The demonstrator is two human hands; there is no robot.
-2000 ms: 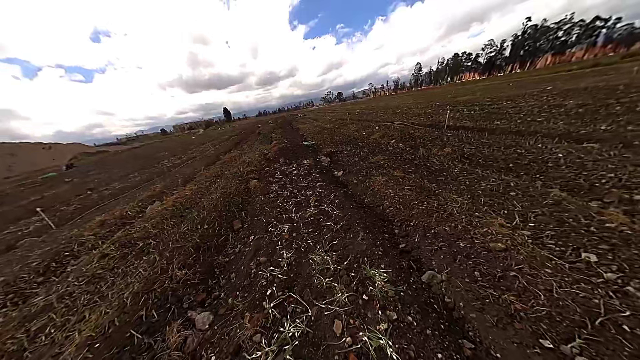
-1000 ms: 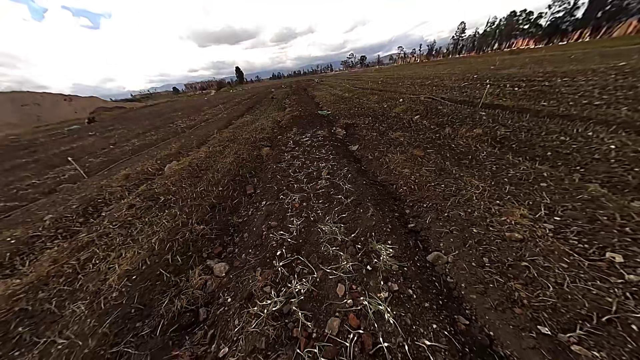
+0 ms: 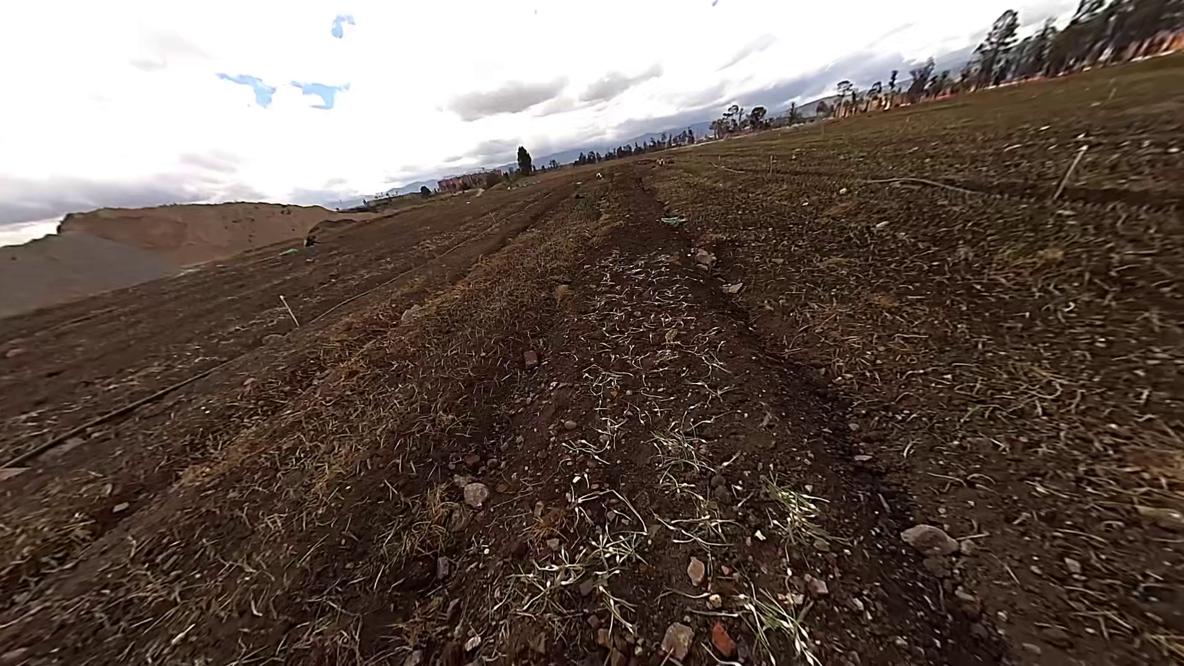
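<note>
Neither my left hand nor my right hand is in the head view. A raised soil bed [image 3: 647, 370] runs from the bottom middle away toward the horizon. Pale, dry plant stems lie scattered over it, and small green-white plant tufts [image 3: 795, 513] stand near its lower end. Among them lie a reddish stone [image 3: 722, 638] and a tan stone [image 3: 677, 640].
A dark furrow [image 3: 832, 416] borders the bed on the right, with a grey stone [image 3: 930, 539] beside it. At left are a thin hose or line [image 3: 139, 404], a short stake [image 3: 289, 311] and an earth mound [image 3: 185, 231]. Another stake [image 3: 1070, 173] leans at right.
The view has tilted and shifted, showing more of the earth mound at left. No hand has come into view.
</note>
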